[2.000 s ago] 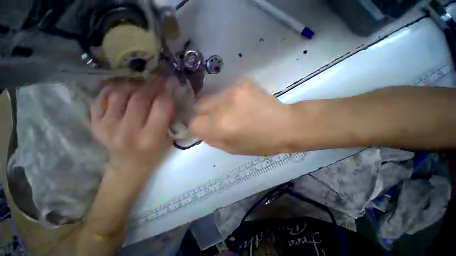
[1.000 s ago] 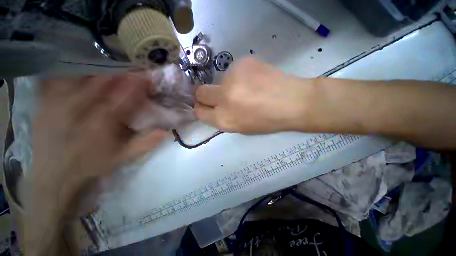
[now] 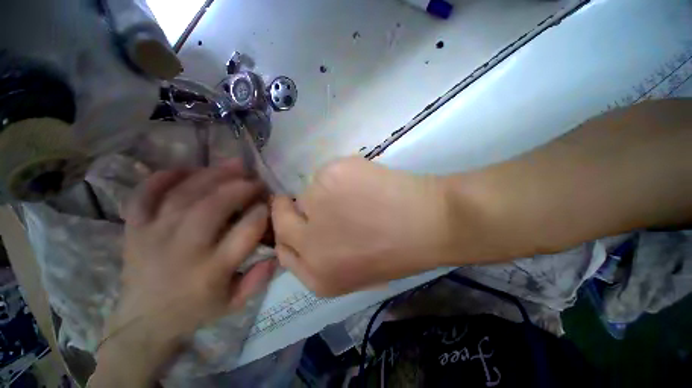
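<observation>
The beige-grey printed garment piece (image 3: pixel 80 254) lies bunched to the left of the needle area and hangs over the table's left end. Its narrow folded edge (image 3: pixel 262 165) runs from the shiny presser foot (image 3: pixel 244 125) towards me. My right hand (image 3: pixel 345 227) pinches this edge between thumb and fingers. My left hand (image 3: pixel 193 242), slightly blurred, lies on the fabric just left of my right hand, fingers bent; its fingertips are partly hidden. The round cream knob (image 3: pixel 42 159) is at the far left.
The machine head fills the upper left. A round metal disc (image 3: pixel 283 93) sits beside the foot. A pen with a blue cap (image 3: pixel 439 8) lies at the top. A ruler scale (image 3: pixel 292 307) runs along the front edge. More printed fabric (image 3: pixel 531 284) lies below the table edge.
The view has shifted, so the presser foot sits further left. My left hand has come back beside my right hand onto the fabric. The folded edge now stretches from the foot to my right hand.
</observation>
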